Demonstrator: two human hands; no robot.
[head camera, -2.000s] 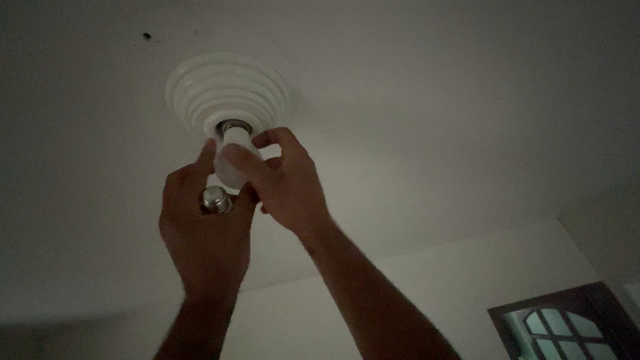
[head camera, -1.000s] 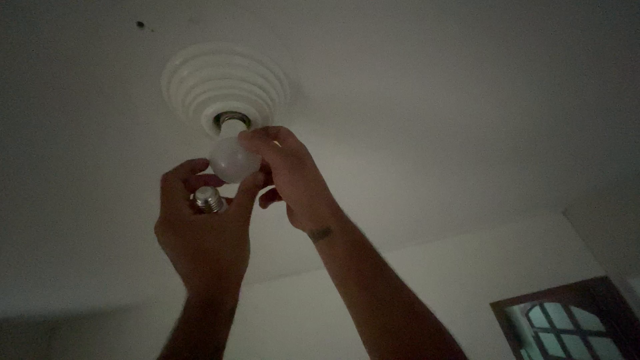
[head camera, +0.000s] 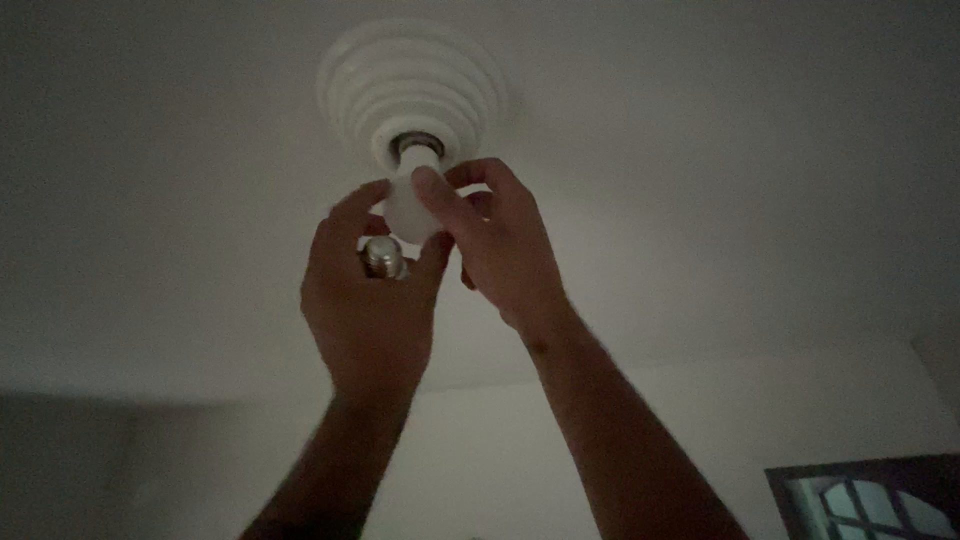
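Note:
A white frosted light bulb (head camera: 409, 214) hangs base-up at the metal-rimmed socket (head camera: 417, 141) of a round, ridged white ceiling fixture (head camera: 412, 82). My right hand (head camera: 502, 232) grips the bulb's side, its thumb across the front near the neck. My left hand (head camera: 371, 300) is just below and to the left, fingertips around the lower part of the same bulb. Held in the left hand is a second bulb, whose metal screw base (head camera: 382, 257) pokes out between thumb and fingers; the rest of it is hidden by the palm. Both bulbs are unlit.
The pale ceiling (head camera: 712, 187) spreads around the fixture and meets a wall (head camera: 495, 465) lower down. At the lower right stands a dark frame (head camera: 780, 487) with arched, divided glass panes (head camera: 874, 504). The room is dim.
My right thumb has shifted over the front of the bulb near its neck, where one second ago more of the globe showed. The left hand keeps the second bulb throughout.

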